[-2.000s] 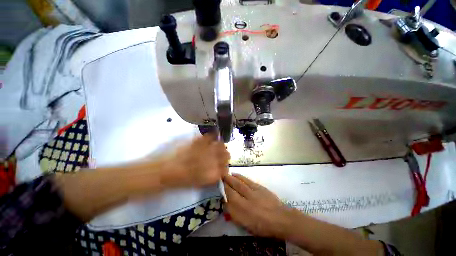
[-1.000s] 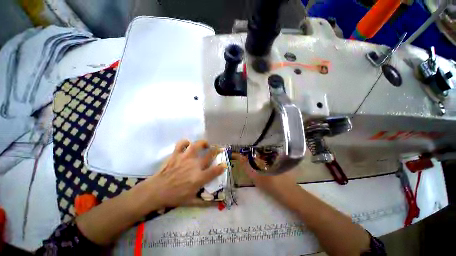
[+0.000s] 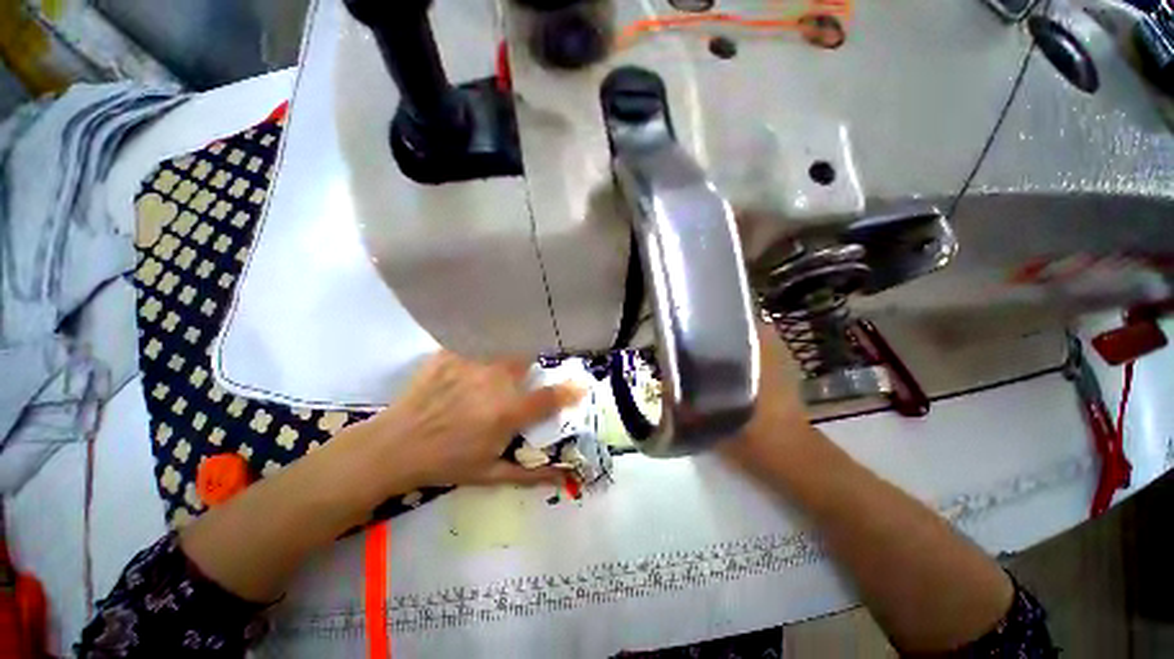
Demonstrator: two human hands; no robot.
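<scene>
The white panel (image 3: 303,296) lies on the navy patterned fabric (image 3: 193,283), left of and partly under the sewing machine head (image 3: 438,258). A bunched edge of white and patterned cloth (image 3: 590,453) lies just below the needle area. My left hand (image 3: 470,418) is bare, presses flat on this work left of the needle, with fingers at the white edge. My right hand (image 3: 760,399) is mostly hidden behind the shiny metal guard (image 3: 702,296); only its back edge and wrist show. A round orange patch (image 3: 223,479) lies on the patterned fabric.
Dark red thread snips (image 3: 891,371) lie behind the tension spring. Red-handled scissors (image 3: 1105,444) lie at the right table edge. A ruler (image 3: 618,579) runs along the front edge, crossed by an orange strip (image 3: 377,592). Cut white pieces (image 3: 77,193) are stacked upper left.
Since two seconds ago the white panel has turned, and the work's gathered edge sits at the needle. My right hand has moved behind the guard. Since one second ago the view has come closer to the machine head.
</scene>
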